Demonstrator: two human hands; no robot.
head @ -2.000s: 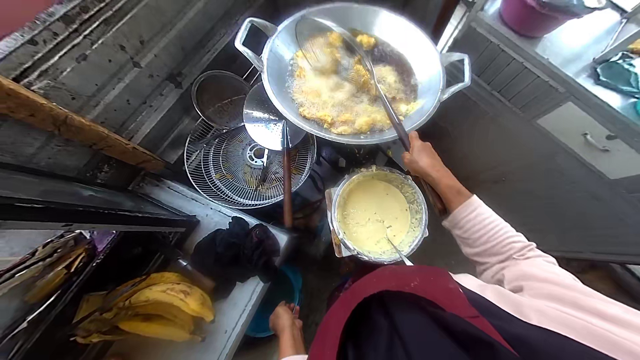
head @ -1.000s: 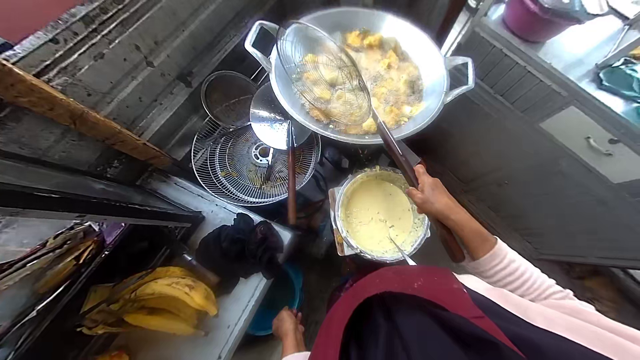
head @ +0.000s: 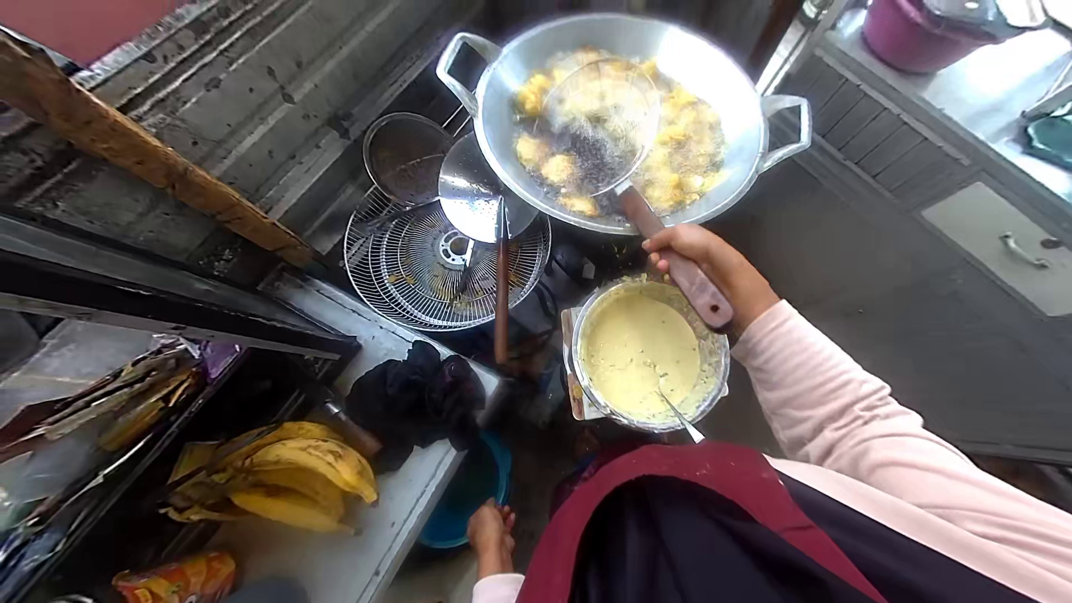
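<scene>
My right hand (head: pixel 699 260) grips the wooden handle of a wire mesh skimmer (head: pixel 645 218), whose round head lies in the bubbling oil. The oil and several golden fried pieces (head: pixel 687 159) fill a large two-handled metal wok (head: pixel 741 109). Below the wok stands a tub of pale yellow batter (head: pixel 641 343) with a metal spoon (head: pixel 678 414) in it. My left hand (head: pixel 492 526) hangs low beside a blue-green basin (head: pixel 452 519), its fingers curled; whether it holds anything is hidden.
Left of the wok, a round wire rack (head: pixel 402 276) carries a strainer (head: pixel 408 157) and a metal turner (head: pixel 481 188) with a wooden handle. Bananas (head: pixel 293 477) and a dark cloth (head: pixel 419 389) lie on the lower-left shelf. A counter with a purple bucket (head: pixel 904 33) stands at right.
The skimmer head has gone from the wok's left side, where it was lifted a second ago, into the oil nearer the middle. My right hand has moved up its handle. My left hand stays low.
</scene>
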